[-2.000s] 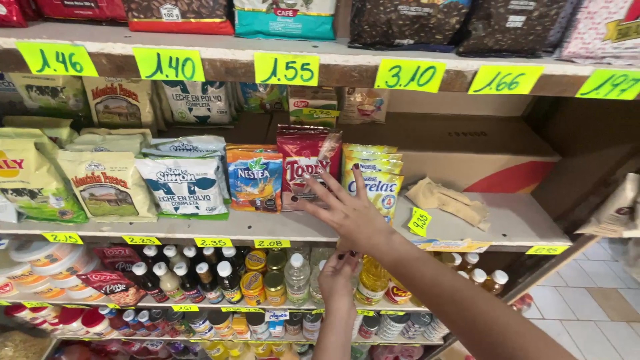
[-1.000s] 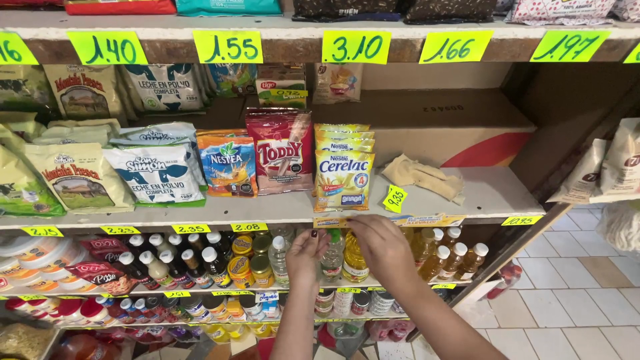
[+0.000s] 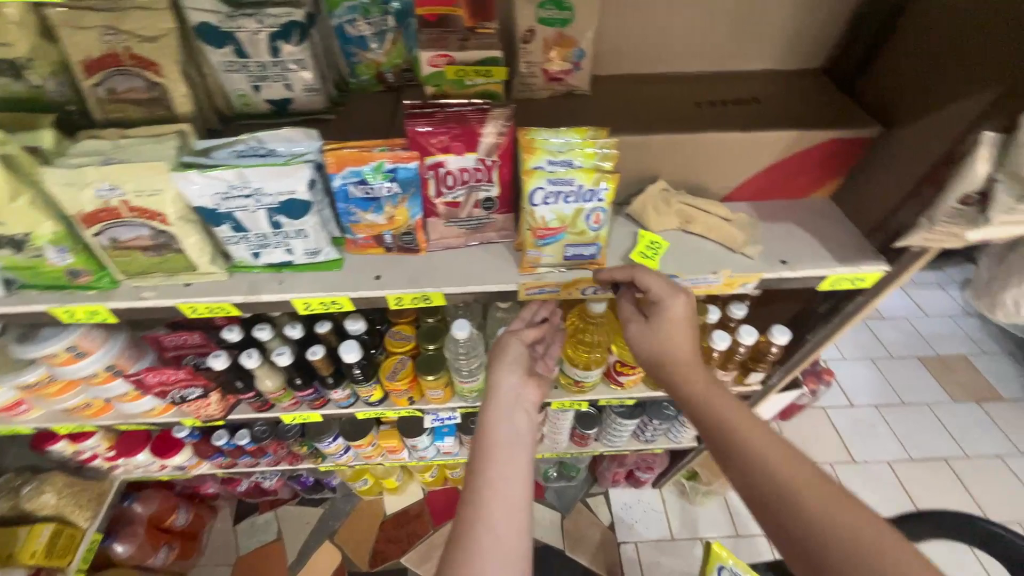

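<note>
Both hands are at the front edge of the white shelf, below the yellow Cerelac packets [image 3: 566,216]. My left hand [image 3: 528,348] is just under the printed strip [image 3: 560,287] on the edge, its fingers upward; whether it grips anything is unclear. The fingertips of my right hand [image 3: 652,316] touch or nearly touch that strip, right of the left hand. A red Toddy packet [image 3: 468,176] and an orange and blue Nestea packet [image 3: 374,200] stand left of the Cerelac. To its right lie a crumpled beige wrapper [image 3: 694,218] and a yellow price tag [image 3: 649,249].
Oil bottles [image 3: 586,348] and dark sauce bottles [image 3: 360,372] fill the shelf beneath. Powdered milk bags [image 3: 260,212] stand at the left. A cardboard box [image 3: 744,160] lines the shelf's back. Tiled floor [image 3: 888,400] and a black curved rim [image 3: 960,532] show at the lower right.
Two seconds ago a spread hand was before the Toddy and Cerelac packets; now both hands are below them at the shelf edge. The view has shifted downward and nearer.
</note>
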